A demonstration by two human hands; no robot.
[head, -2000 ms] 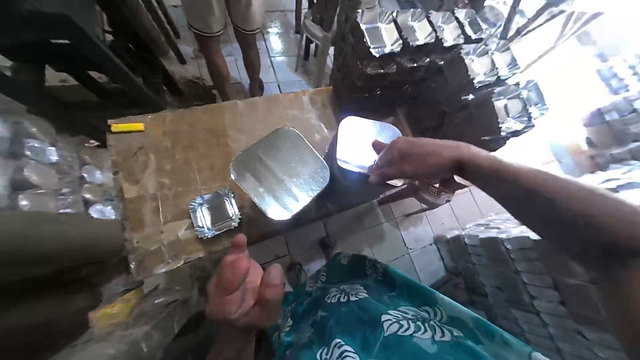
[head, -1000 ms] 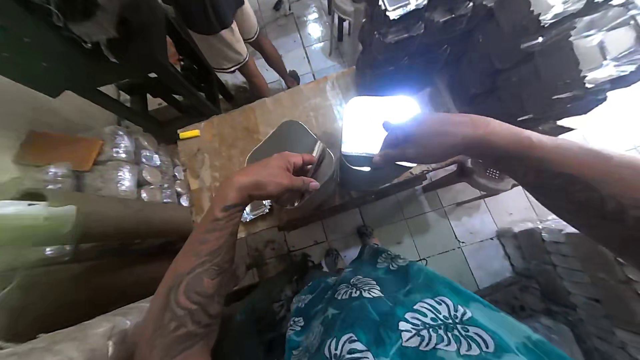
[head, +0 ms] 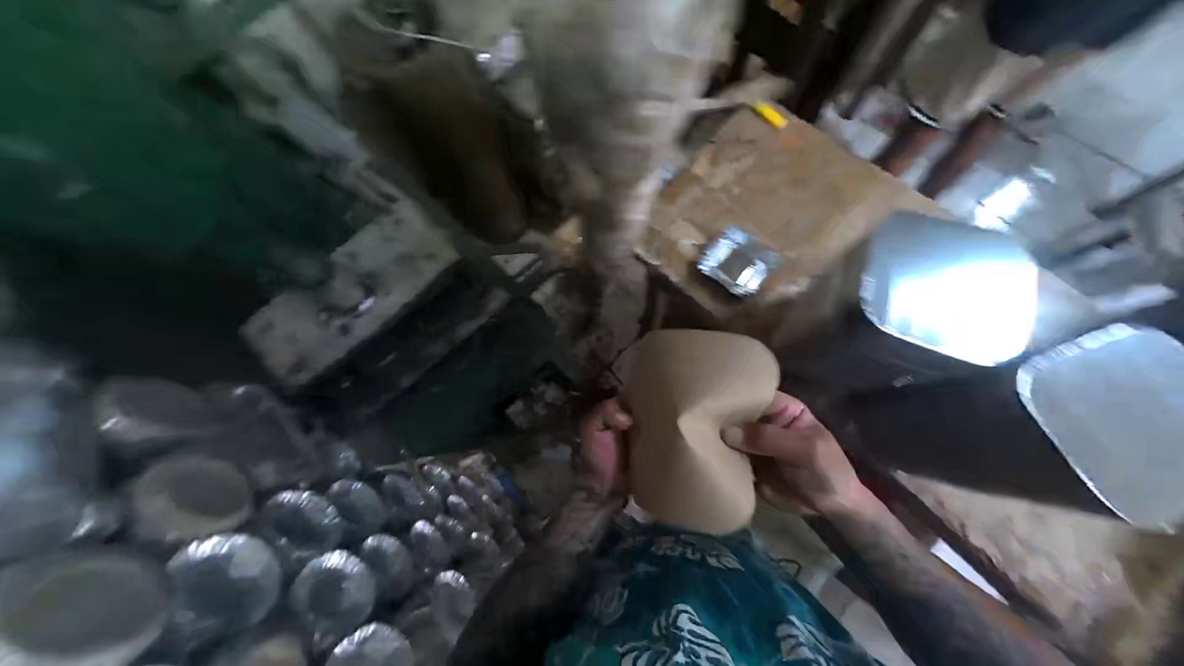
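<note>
Both hands hold a tan, bent sheet with rounded corners (head: 694, 462) in front of my body; it looks like card. My left hand (head: 606, 446) grips its left edge, and my right hand (head: 797, 453) pinches its right edge, where the sheet creases. Beyond them, a small silvery foil tray (head: 738, 261) lies on the brown table top (head: 795, 203). Toward the right stand two stacks topped by shiny rounded-corner sheets, one glaring with light (head: 962, 296), the other duller (head: 1110, 416). The picture is blurred.
Many round foil containers (head: 333, 592) are massed at lower left. A dark machine with a pale metal part (head: 361, 296) stands left of my hands. A yellow object (head: 770, 115) lies at the table's far edge. A person's legs (head: 934, 148) show at upper right.
The view has swung strongly to the left. My hands have left the shiny stacks, and both now hold the tan sheet.
</note>
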